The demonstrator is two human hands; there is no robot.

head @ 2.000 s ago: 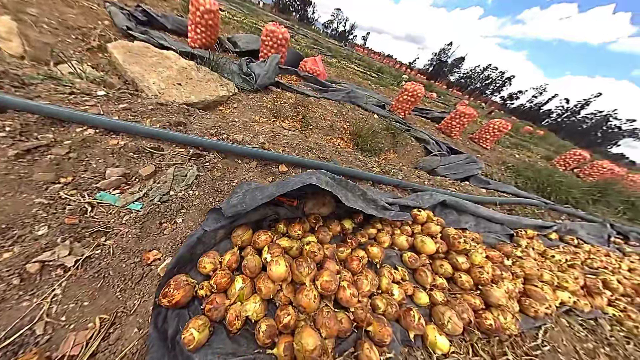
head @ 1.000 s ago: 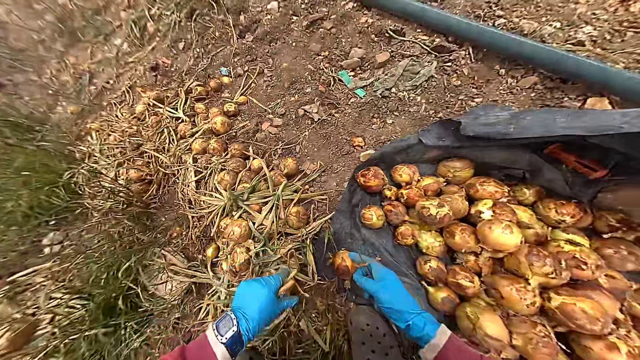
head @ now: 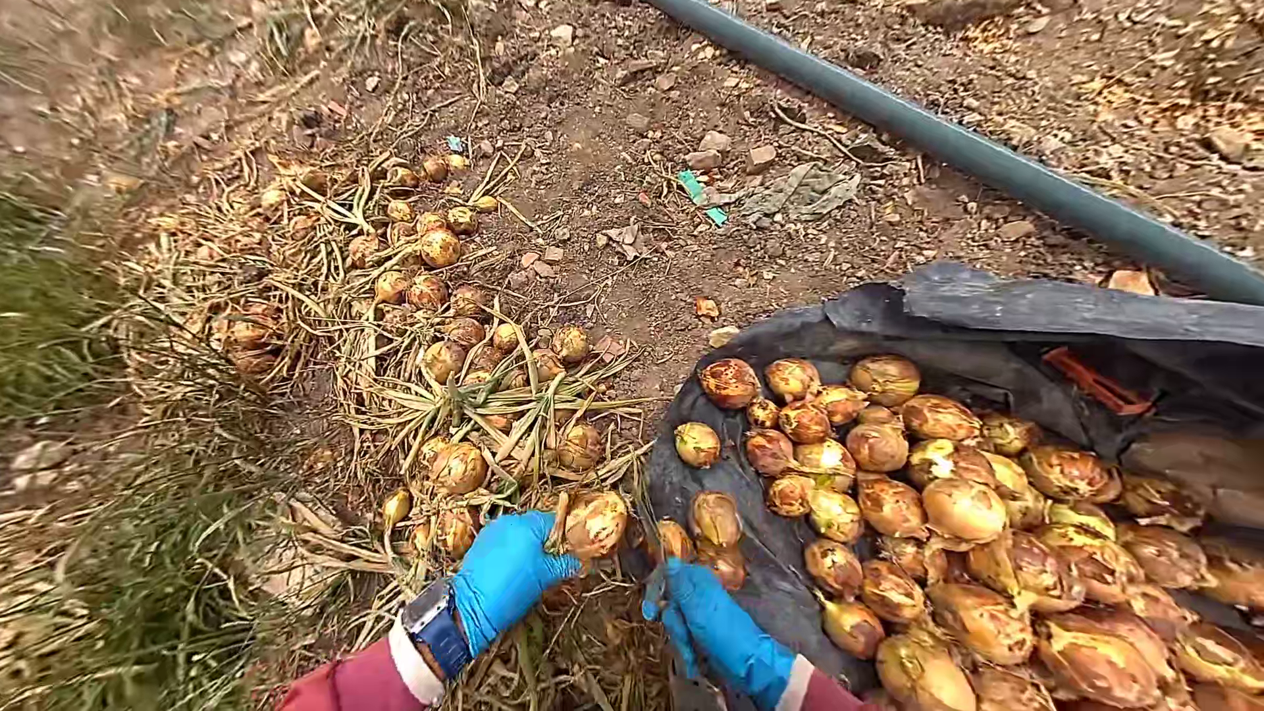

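My left hand (head: 513, 578), in a blue glove with a watch at the wrist, grips an onion (head: 595, 523) by its dry stem. Close by on the right, my right hand (head: 716, 627), also blue-gloved, is closed around a small tool (head: 654, 588) that looks like a blade or shears; its shape is partly hidden by the fingers. Loose onions (head: 963, 511) lie heaped on a black plastic sheet (head: 755, 553) at the right. Onions with dry leaves still attached (head: 459, 466) lie on the soil left of the sheet.
A grey-green pipe (head: 948, 138) runs diagonally across the upper right. The sheet's raised edge (head: 1066, 308) lies below it. Stones (head: 760, 158) and green scraps (head: 701, 197) dot the soil. Grass (head: 59, 326) grows at the left.
The view has swung down and left from the field. One second ago my left hand was at the leaves and an onion was beside my right hand; now an onion is in my left hand.
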